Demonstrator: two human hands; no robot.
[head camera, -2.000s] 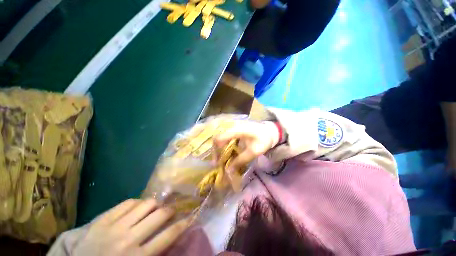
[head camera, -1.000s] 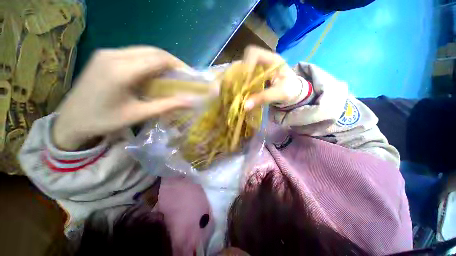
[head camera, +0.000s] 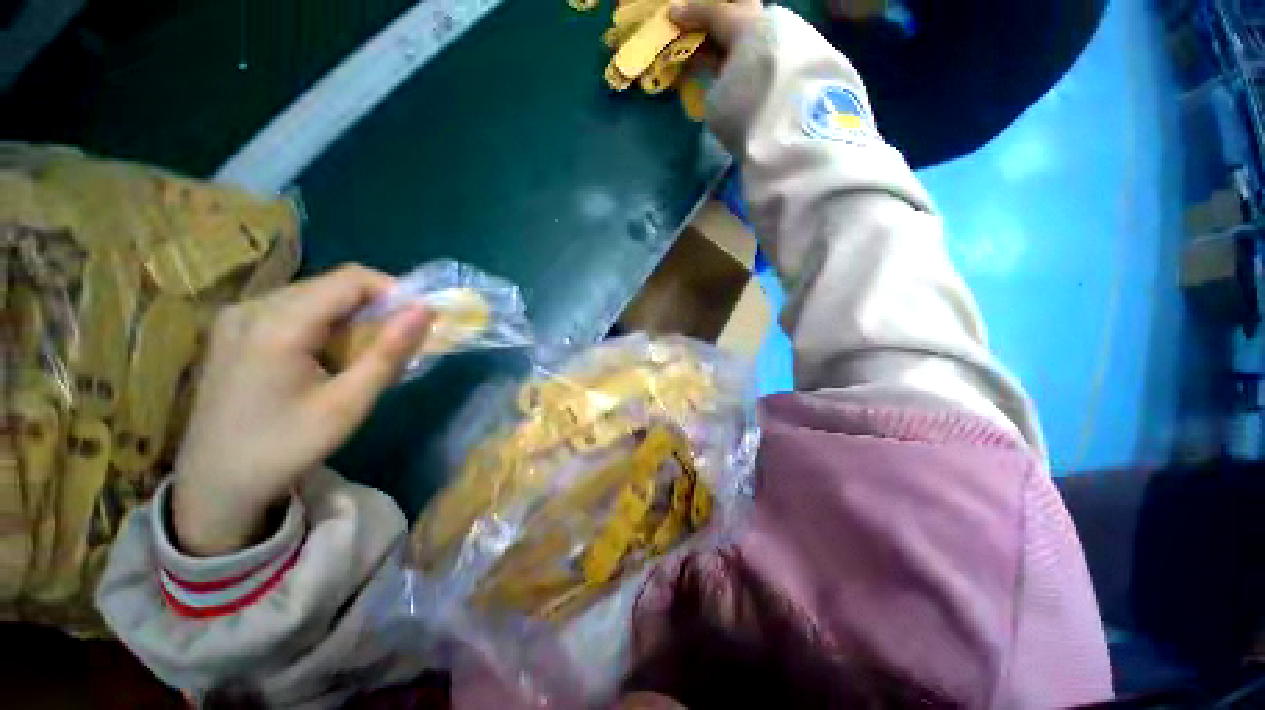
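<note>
A clear plastic bag (head camera: 583, 486) full of yellow moulded parts rests on the lap against the table edge. Its opening shows yellow parts inside. My left hand (head camera: 298, 388) is to the left of the bag, thumb and fingers closed on a bunched piece of the clear film; something yellowish shows there, blurred. My right hand (head camera: 719, 20) reaches far forward to a loose pile of yellow parts (head camera: 645, 45) on the green surface. Its fingers touch the pile's right side; whether they grip a part cannot be told.
A second filled bag (head camera: 139, 347) lies flat on the green table (head camera: 458, 153) at the left. A pale strip (head camera: 361, 90) crosses the table. An open cardboard carton (head camera: 701, 284) is below the table edge. A dark rounded shape (head camera: 971, 70) is at the upper right, above blue floor.
My right hand has left the bag and reached forward to the loose pile. My left hand has moved off the middle of the bag to its left. The bag sits lower, its parts more visible.
</note>
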